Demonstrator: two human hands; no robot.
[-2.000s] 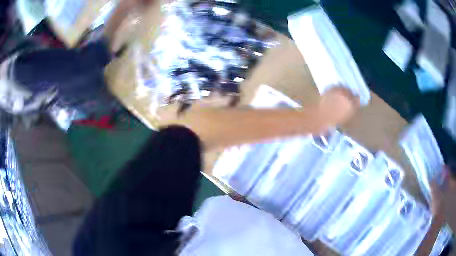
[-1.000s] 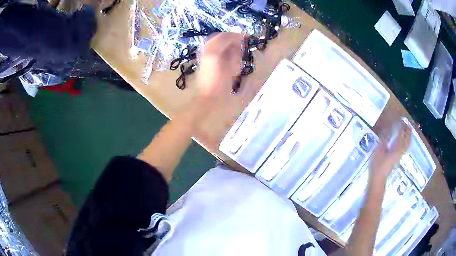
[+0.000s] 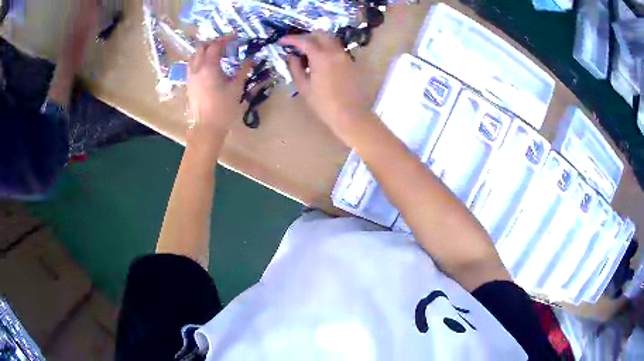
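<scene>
A pile of clear-bagged parts and coiled black cables [image 3: 256, 96] lies at the top centre of the brown table. My left hand [image 3: 210, 84] is at the pile's near left edge, fingers over bagged parts. My right hand [image 3: 323, 79] is at the pile's near right side, fingers curled beside a black cable and shiny bags. What either hand grips is hidden or too blurred to tell. Whitish trays [image 3: 415, 113] lie in an overlapping row to the right, each with a small piece in its end recess.
Another tray [image 3: 487, 60] lies behind the row, and one more [image 3: 592, 151] at the far right. Pale packs [image 3: 592, 39] are on the dark green surface beyond. A neighbour's dark sleeve [image 3: 28, 151] and blurred arm are at left. Another person's hand [image 3: 600, 309] is beside the row's right end.
My right hand has moved from over the trays to the pile. My left hand has moved left along the pile. The view has shifted, and the neighbour's arm reaches further into view.
</scene>
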